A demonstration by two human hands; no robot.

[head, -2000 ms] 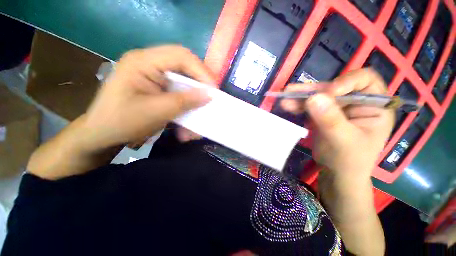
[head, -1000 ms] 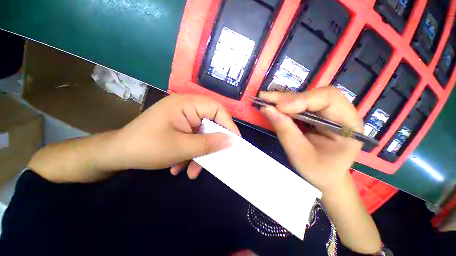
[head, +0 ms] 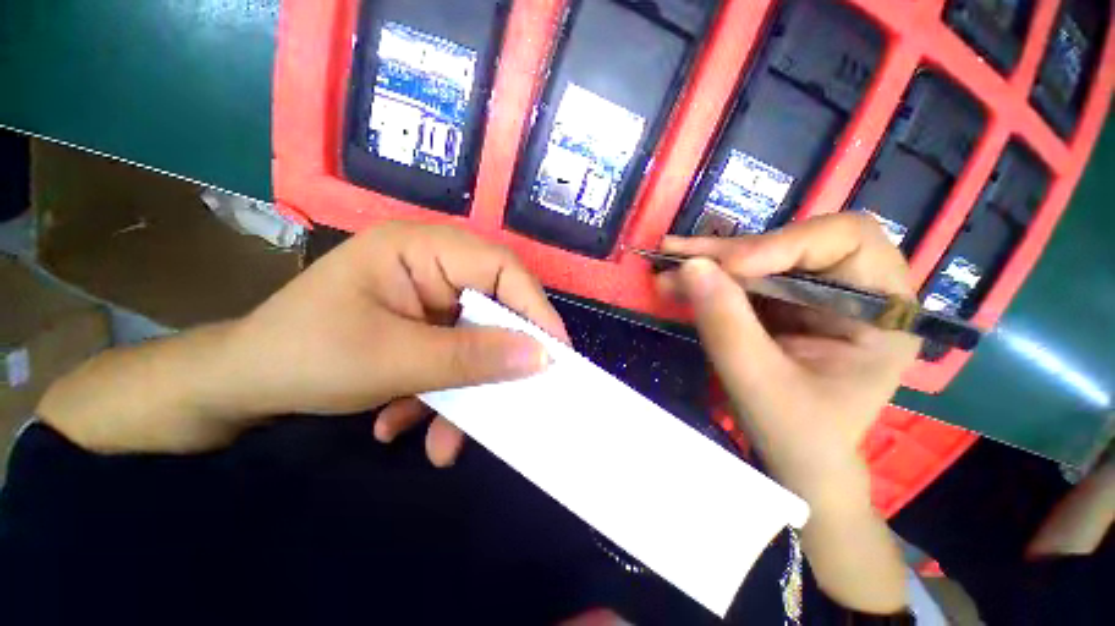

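Note:
My left hand (head: 404, 330) holds a white paper sheet (head: 611, 459) between thumb and fingers; no print shows on it. My right hand (head: 807, 330) holds slim dark tweezers (head: 831, 296) with a tan band, like a pen. Their tips point left, over the near edge of the red-orange tray (head: 489, 229). I cannot tell if a label is at the tips. Black phone bodies lie in the tray slots, among them one at the left (head: 422, 104) and one beside it (head: 593, 135), each with a blue and silver patch at the near end.
The tray lies on a green bench top (head: 135, 80). A cardboard box (head: 135, 232) with crumpled white paper (head: 251, 218) stands below the bench at the left. A red crate (head: 917, 446) is below at the right. Part of another person's arm (head: 1076, 514) shows at the right edge.
The view has shifted, so the tray's left end and its end phone show more fully. The tweezer tips, earlier over the paper and phones, are now at the tray's near edge. The paper hangs lower.

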